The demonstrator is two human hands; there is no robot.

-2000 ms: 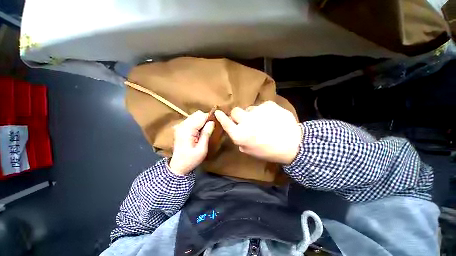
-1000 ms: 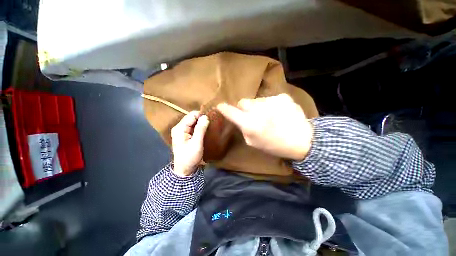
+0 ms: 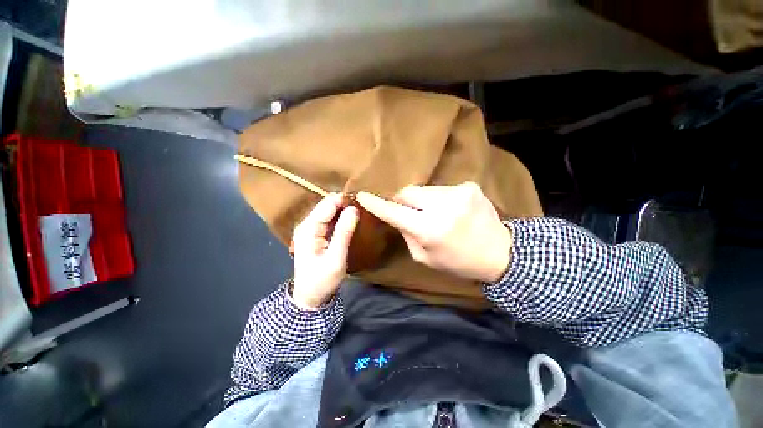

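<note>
A tan-brown canvas bag (image 3: 418, 134) fills my lap. A narrow pale cord-like binding (image 3: 280, 172) runs across its upper left down to my left hand. My left hand (image 3: 322, 247) pinches a small redder-brown leather patch (image 3: 350, 199) at the bag's middle between thumb and fingers. My right hand (image 3: 448, 230) lies on the bag from the right, its index finger stretched to the patch, fingertips close to the left ones. Its other fingers are curled. Whether it holds a needle or thread is too small to tell.
A white-covered table (image 3: 335, 50) spans the top, with brown cloth (image 3: 736, 25) at its right corner. A red plastic bin (image 3: 79, 184) with a white label stands on the dark grey floor (image 3: 184, 226) at left. A metal-edged stool or seat (image 3: 669, 230) is at right.
Since a second ago, the leather patch shows less and is mostly hidden by my fingers. Both hands sit slightly lower in view. Earlier, the view shifted, moving the bin and bag rightward.
</note>
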